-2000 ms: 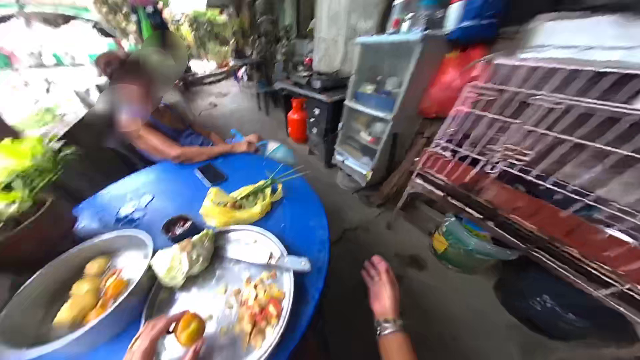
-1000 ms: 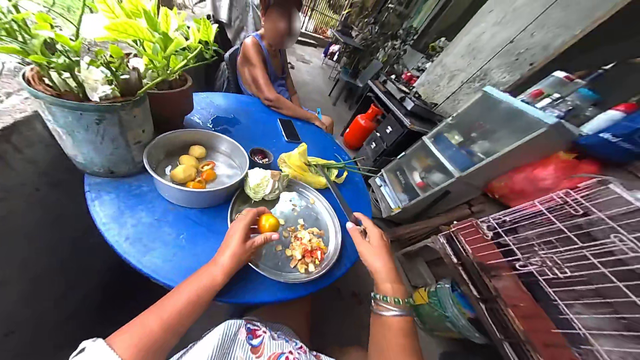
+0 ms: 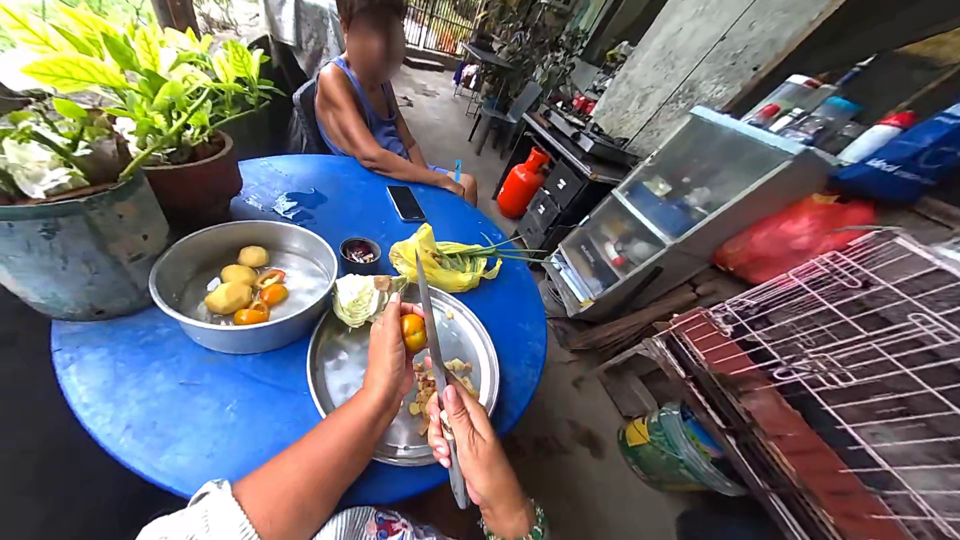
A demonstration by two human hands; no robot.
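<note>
My left hand (image 3: 391, 349) holds a yellow-orange tomato (image 3: 413, 332) over a round metal tray (image 3: 330, 375). In my right hand (image 3: 469, 442) is a kitchen knife (image 3: 429, 315), its blade pointing up and away, close beside the tomato. Chopped pieces (image 3: 427, 390) lie on the tray, partly hidden by my hands and the knife. A cut cabbage (image 3: 363, 298) rests at the tray's far left edge. To the left, a metal basin (image 3: 244, 337) holds peeled potatoes (image 3: 229, 298) and cut tomatoes (image 3: 274, 294).
On the blue round table (image 3: 187, 405) are a small dark bowl (image 3: 360, 256), a yellow plastic bag (image 3: 439, 262) with green stalks and a phone (image 3: 406, 203). Potted plants (image 3: 82, 232) stand at left. A person (image 3: 375, 112) sits across. A wire cage (image 3: 847, 337) is at right.
The knife lay on the tray two seconds ago; my right hand then took it and has brought it leftward beside the tomato. The view has swung considerably.
</note>
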